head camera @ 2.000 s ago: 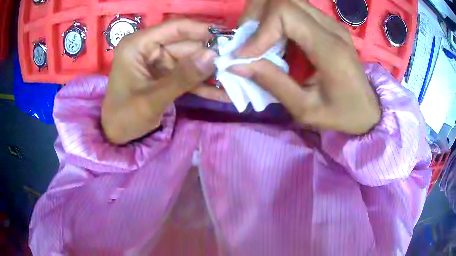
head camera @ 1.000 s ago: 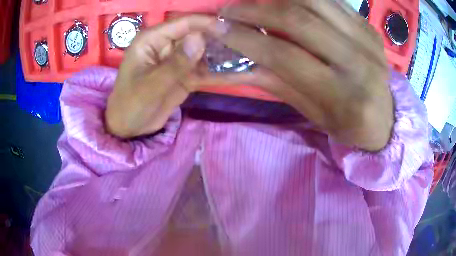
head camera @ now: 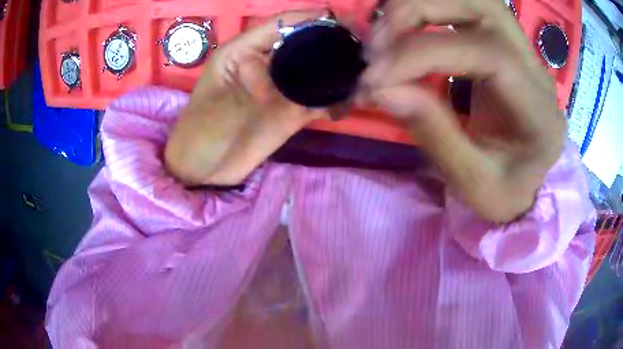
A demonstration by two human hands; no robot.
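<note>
A round watch head [head camera: 318,65] with a glossy black face and silver rim is held in my left hand [head camera: 236,102], its face towards the camera. My right hand [head camera: 464,95] is at the right of the watch head, blurred, with its fingertips at or close to the rim. I cannot tell whether the right fingers touch it or hold anything. No white cloth shows now.
An orange-red compartment tray [head camera: 95,92] lies behind my hands. Watch heads with pale backs up [head camera: 186,43] sit at its left, and one with a black face [head camera: 552,46] at its right. Papers [head camera: 601,116] lie far right, a blue object [head camera: 67,133] at left.
The white cloth seen two seconds ago is out of sight. The watch head has turned so its black face shows. My right hand has moved right, off the watch head's front.
</note>
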